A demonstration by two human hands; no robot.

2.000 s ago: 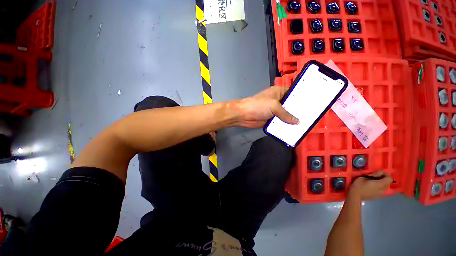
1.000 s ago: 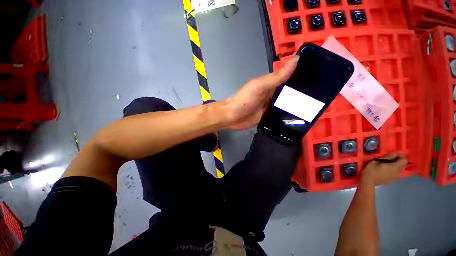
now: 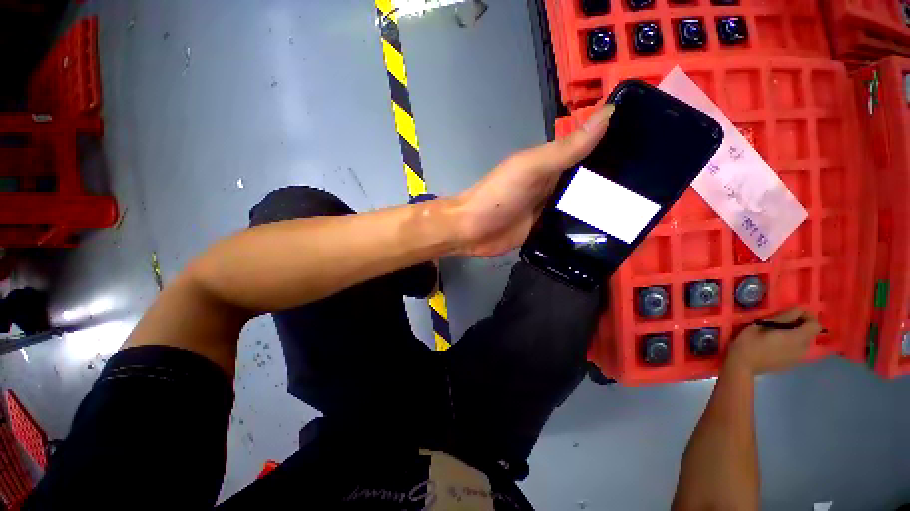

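My left hand point(image 3: 509, 200) holds a smartphone point(image 3: 624, 185) tilted above the near red compartment tray point(image 3: 828, 220). Its screen is mostly black with a white rectangle. A pale pink paper slip point(image 3: 753, 195) with handwriting lies on the tray, partly behind the phone. Several small silver-grey parts point(image 3: 703, 294) sit in cells near the tray's front edge. My right hand point(image 3: 778, 342) rests at the tray's front right, closed around a thin black pen or marker point(image 3: 780, 324).
Another red tray point(image 3: 788, 30) with dark parts point(image 3: 691, 32) lies beyond, and a further red tray point(image 3: 893, 230) stands at the right. Yellow-black tape point(image 3: 401, 100) runs along the grey floor. Red crates point(image 3: 55, 212) stand at the far left. My knees are below the phone.
The phone screen has gone from a full white page to mostly black with a white rectangle. My left thumb has moved off the screen to the phone's upper edge. The view has shifted slightly.
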